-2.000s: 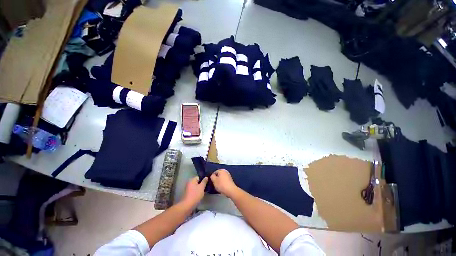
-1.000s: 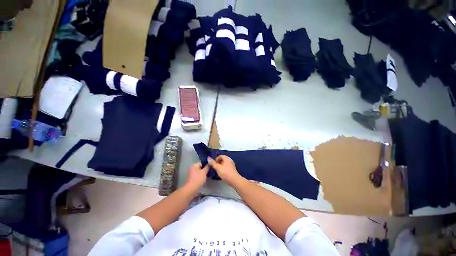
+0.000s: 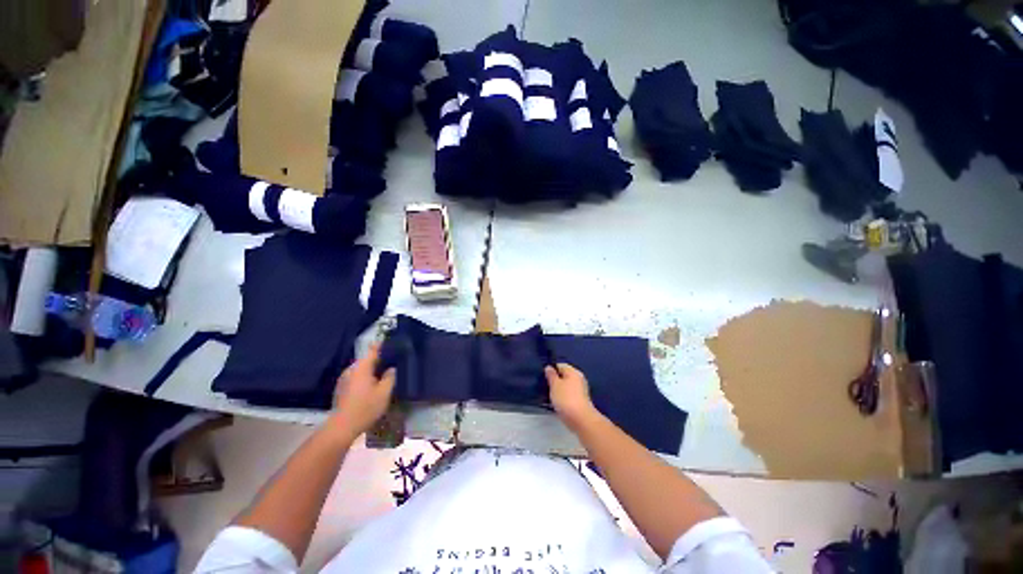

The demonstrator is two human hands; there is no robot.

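Note:
A navy cut panel [image 3: 443, 364] is held up a little by its two ends near the table's front edge. My left hand [image 3: 365, 392] grips its left end and my right hand [image 3: 569, 389] grips its right end. Its right part lies over another navy panel [image 3: 639, 387] with a curved right end, flat on the table. The mottled pattern weight [image 3: 387, 429] shows below my left hand, mostly hidden by the hand and cloth.
A navy stack [image 3: 294, 320] lies at the left. A pale box with a reddish top [image 3: 429, 252], tied bundles [image 3: 527, 135] and small navy piles [image 3: 671, 121] lie behind. Brown paper [image 3: 802, 381], shears [image 3: 864, 390], the cutter [image 3: 841, 258] and a broad navy stack [image 3: 970, 348] are at right.
My hands, close together before, have moved apart. The cloth between them is now spread wide and covers part of the weight. The panel beneath has shifted slightly left.

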